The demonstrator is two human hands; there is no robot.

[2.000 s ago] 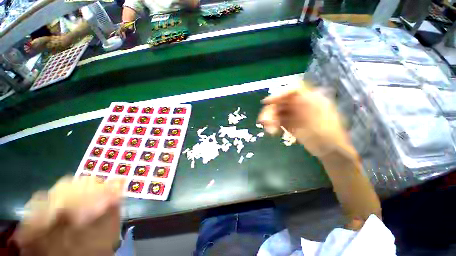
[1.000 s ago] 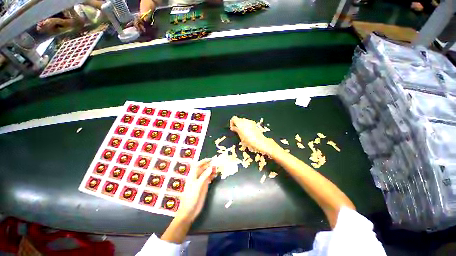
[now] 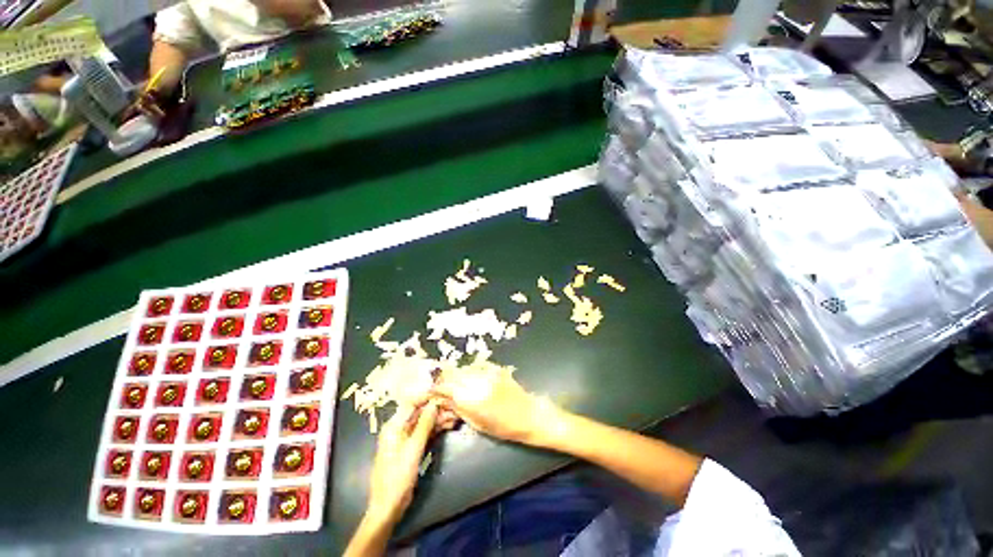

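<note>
Small beige slips [image 3: 466, 324] lie in a loose pile on the dark green bench, with a smaller group [image 3: 586, 316] to the right. My left hand [image 3: 405, 452] and my right hand [image 3: 495, 405] meet at the fingertips over the near edge of the pile. Whatever is between the fingertips is too small and hidden to tell. A white foam tray [image 3: 330, 397] with red square parts [image 3: 215, 390] in its pockets lies flat to the left of my hands.
A tall stack of clear plastic blister trays [image 3: 784, 207] stands at right. A small white paper [image 3: 539, 207] lies by the white rail [image 3: 436, 225]. Beyond run the green conveyor [image 3: 359, 174], circuit boards [image 3: 267, 103], another foam tray [image 3: 33, 201] and a person's arm [image 3: 169, 67].
My right hand has come back from the far side of the pile to meet my left hand at its near edge. The view has shifted toward the right.
</note>
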